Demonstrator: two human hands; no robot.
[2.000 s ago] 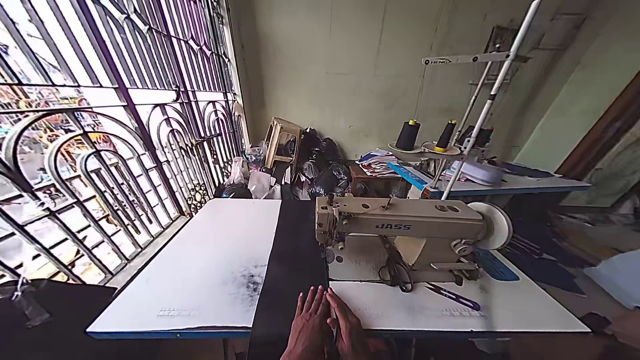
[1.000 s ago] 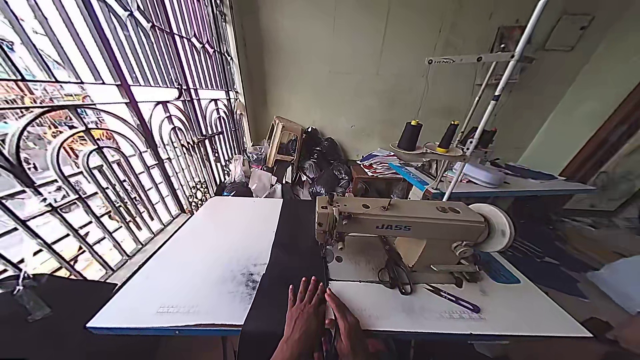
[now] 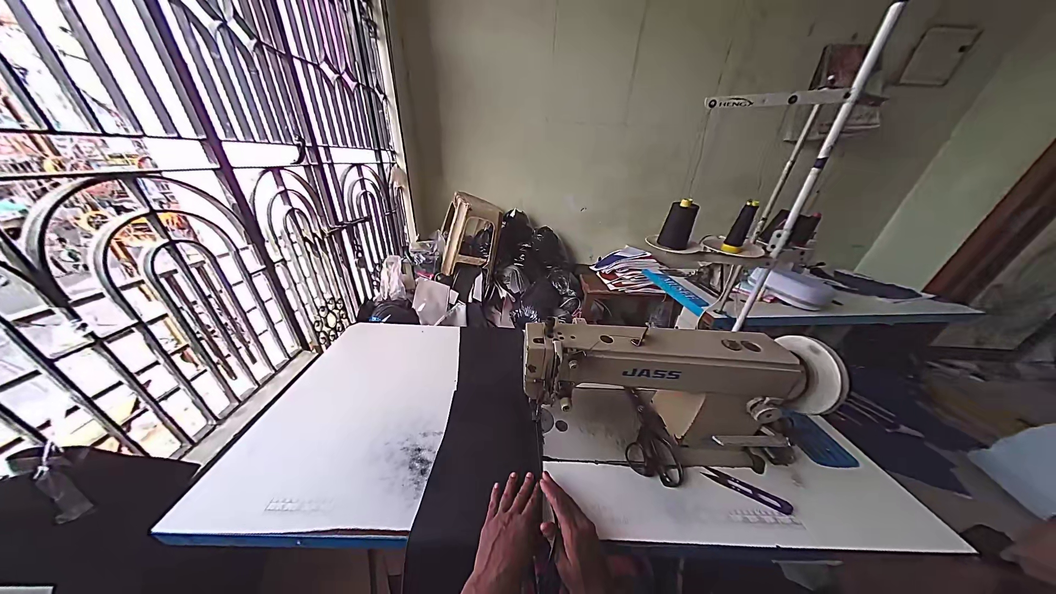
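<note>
A long strip of black fabric (image 3: 487,412) runs over the white sewing table (image 3: 330,429) and hangs off its front edge. Its right edge lies under the needle area of a beige JASS sewing machine (image 3: 660,363). My left hand (image 3: 510,524) rests flat on the fabric, fingers a little spread. Beside it my right hand (image 3: 573,528) lies along the fabric's right edge, with something thin and dark near its thumb, too unclear to name. Right of my hands, black-handled scissors (image 3: 656,454) lie against the machine bed, and thread snips (image 3: 751,492) rest on the tabletop.
A metal window grille (image 3: 206,223) stands at left. Behind the table are black plastic bags (image 3: 536,264) and a wooden stool (image 3: 470,235). Black thread cones (image 3: 678,227) sit on a stand at back right, before a second table (image 3: 891,309). Dark fabric (image 3: 91,511) lies at lower left.
My left hand has moved slightly forward along the fabric since the oldest frame. My right hand stays close beside it. The scissors and snips have not moved.
</note>
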